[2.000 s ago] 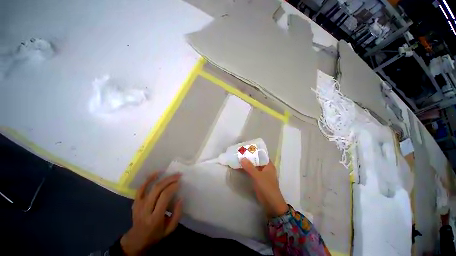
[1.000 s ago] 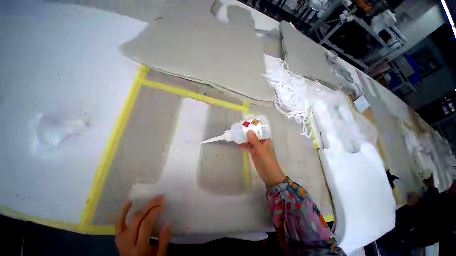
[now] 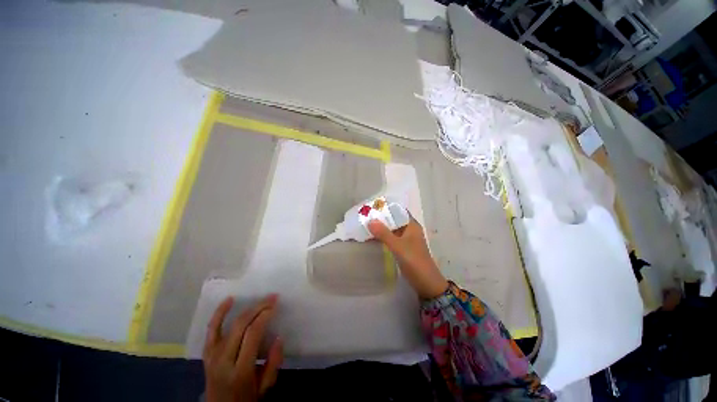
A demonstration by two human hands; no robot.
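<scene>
A white garment panel [image 3: 287, 212] lies flat inside the yellow-taped area, its two straps pointing away and its neck cut-out between them. My right hand [image 3: 402, 247] holds a white glue bottle [image 3: 377, 218] with red and orange diamond marks. The bottle is tilted, and its thin nozzle tip is at the inner edge of the left strap, near the neck curve. My left hand [image 3: 242, 345] rests with spread fingers on the lower left of the panel and grips nothing. Whether glue is coming out cannot be seen.
Yellow tape [image 3: 177, 212] frames the panel. A tangled pile of white strips [image 3: 464, 122] lies at the upper right, beside a thick stack of white panels [image 3: 586, 275]. Grey-beige panels [image 3: 314, 67] lie beyond. A crumpled white scrap [image 3: 86, 204] is at the left.
The nozzle has moved down the left strap's inner edge toward the neck curve. The right strap now shows more fully. Two seconds ago the bottle was over the panel's lower, less spread part.
</scene>
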